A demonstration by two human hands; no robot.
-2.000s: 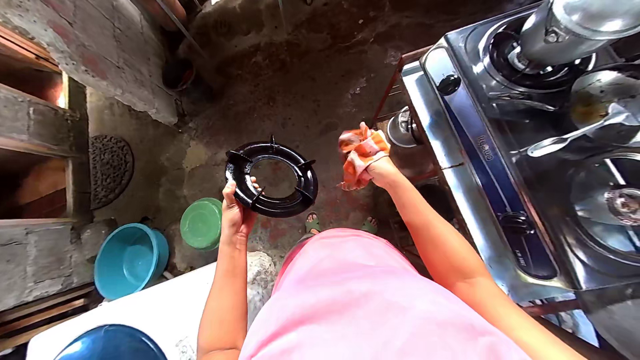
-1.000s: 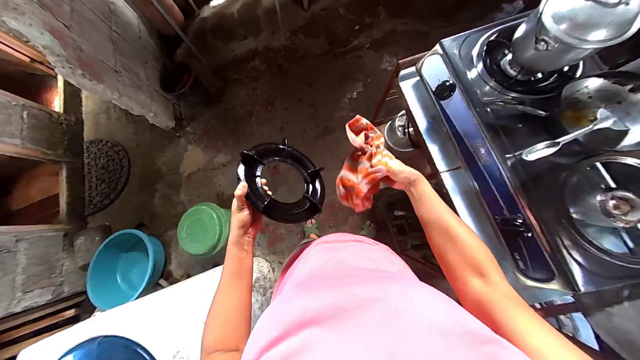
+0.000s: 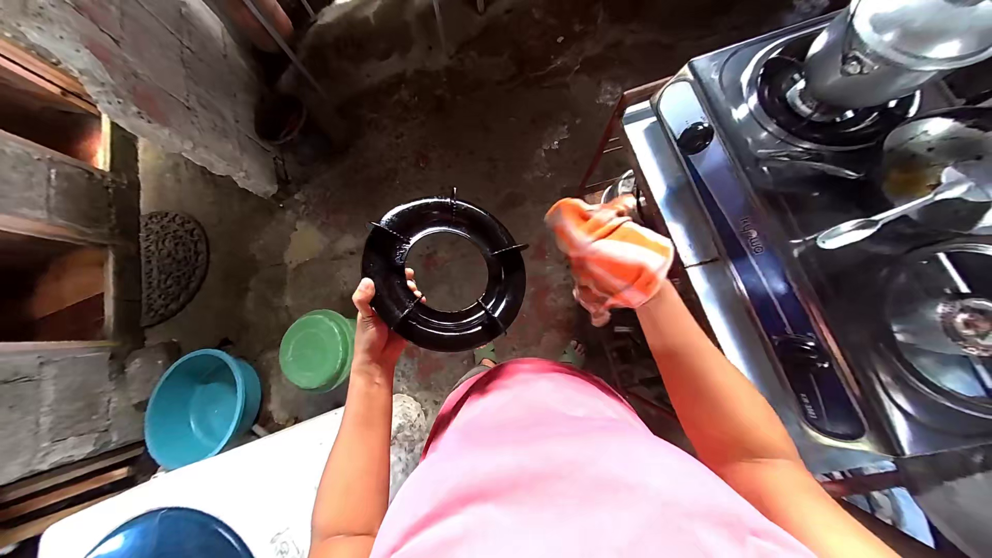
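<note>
My left hand (image 3: 381, 322) grips the lower left side of a glossy black ring-shaped pan support (image 3: 500, 287) from a gas stove, its thumb outside and fingertips showing through the central hole. Several short prongs stand up from the ring. To the right, apart from the ring, my right hand (image 3: 620, 209) holds a crumpled orange and white cloth (image 3: 612, 260), which covers most of the hand. Beyond it stands a two-burner gas stove (image 3: 744, 256); its near burner (image 3: 969, 325) has no ring on it.
A metal pot (image 3: 868, 62) stands on the stove's far burner, beside a pan (image 3: 918, 170) and a metal spoon (image 3: 876, 225). At lower left are a green basin (image 3: 316, 353), a teal basin (image 3: 203, 407) and a white surface (image 3: 287, 457) bearing a blue round item (image 3: 170, 535).
The ring is turned and tilted differently in my left hand. The cloth in my right hand has changed shape, now bunched around the hand instead of hanging beside it.
</note>
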